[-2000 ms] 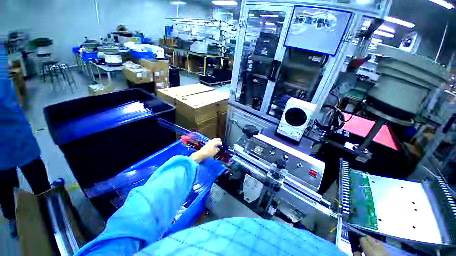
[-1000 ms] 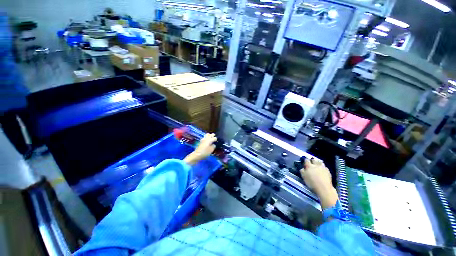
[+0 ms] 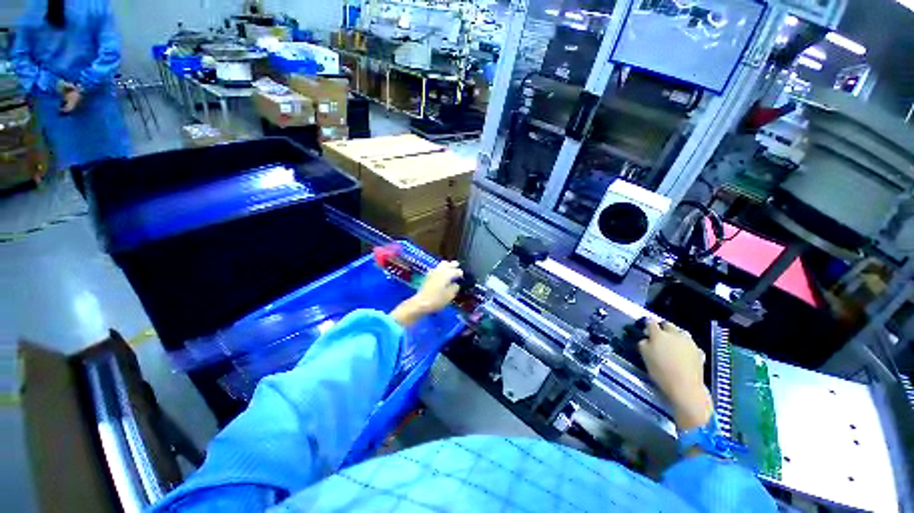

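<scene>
My left hand (image 3: 437,289) is at the left end of the metal guide rail (image 3: 541,326), beside the blue bin. Its fingers are curled at a dark part there; whether it grips it I cannot tell. A clear tube (image 3: 359,226) runs from near this hand up-left over the black crate. Small red and green pieces (image 3: 393,261) sit by the bin, left of the hand. My right hand (image 3: 673,363) is over the right part of the grey control box (image 3: 581,301), with its fingertips at a small dark knob. The fingers' exact hold is hidden.
The blue bin (image 3: 346,291) holds clear tubes. Black crates (image 3: 200,291) stand left of it, a long open carton (image 3: 60,431) at lower left. A white plate (image 3: 832,426) with a green strip lies right. A white fan box (image 3: 623,228) stands behind the control box. A person (image 3: 75,75) stands far left.
My right hand has come from the lower right, near the white plate, to the control box. My left hand stays at the rail end. The view has shifted, and the person now shows more fully.
</scene>
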